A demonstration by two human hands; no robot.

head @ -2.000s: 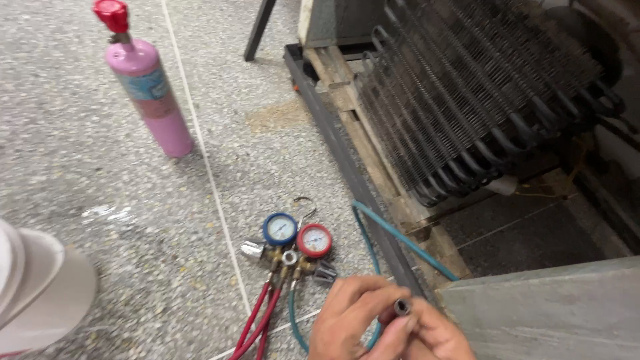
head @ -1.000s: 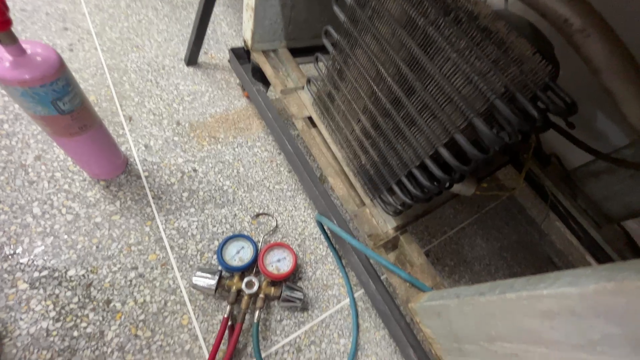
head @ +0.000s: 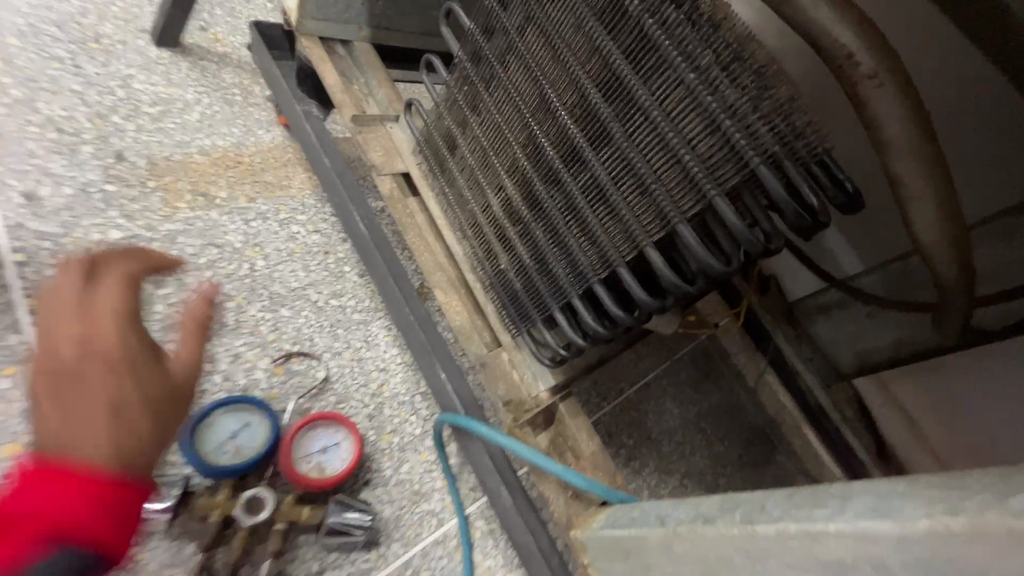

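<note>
My left hand (head: 116, 352), in a red sleeve, is raised at the left over the speckled floor, thumb and fingers apart and nothing between them. Just beside and below it lies a refrigeration manifold gauge set, with a blue-rimmed gauge (head: 230, 437), a red-rimmed gauge (head: 321, 450), brass fittings (head: 254, 506) and a wire hook (head: 308, 376). The sleeve's edge is close to the metal knob at the set's left. A teal hose (head: 528, 456) loops over the dark metal rail and passes behind a grey panel edge. My right hand is out of view.
A black finned condenser coil (head: 608, 184) stands in a worn frame (head: 448, 264) behind the dark rail (head: 384, 272). A thick curved pipe (head: 896, 120) hangs at the right. The grey panel (head: 800, 528) fills the lower right, and a dark leg (head: 172, 20) stands at the top left.
My left hand has come into view at the left; one second ago no hand showed. Two seconds ago both hands were at the bottom centre with a small fitting. The pink cylinder has left the view.
</note>
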